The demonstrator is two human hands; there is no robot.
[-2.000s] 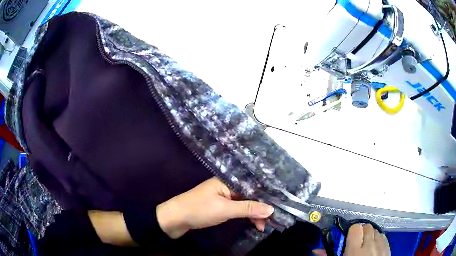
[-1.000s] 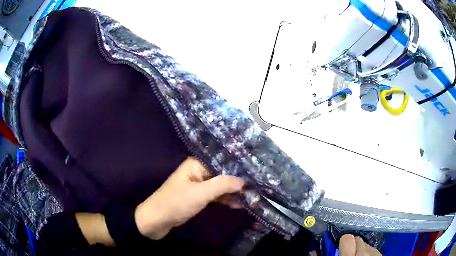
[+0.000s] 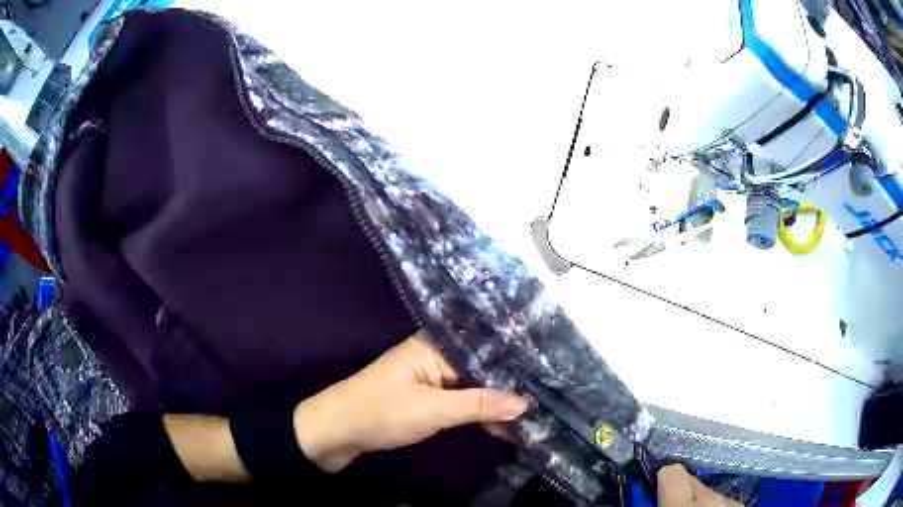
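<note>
A garment with smooth dark purple lining (image 3: 248, 248) and a fuzzy grey, blue and white plaid band (image 3: 455, 248) lies over the table edge. A dark zipper (image 3: 381, 248) runs between them. My left hand (image 3: 401, 406) pinches the band edge near the zipper, thumb on top. My right hand (image 3: 693, 487), cut off by the bottom edge, is at the handles of large shears, whose gold pivot screw (image 3: 604, 436) lies at the band's lower end. The shears' blades are mostly hidden in or under the plaid.
A white sewing machine (image 3: 772, 89) with blue stripe stands at upper right. Small blue-handled snips (image 3: 693, 215) and a yellow loop (image 3: 802, 230) lie by its needle area. More plaid fabric (image 3: 59, 376) hangs at lower left.
My left hand slid up the band, then back down toward the shears. The shears' blades showed before and are now mostly covered. The machine and table sit farther right in view.
</note>
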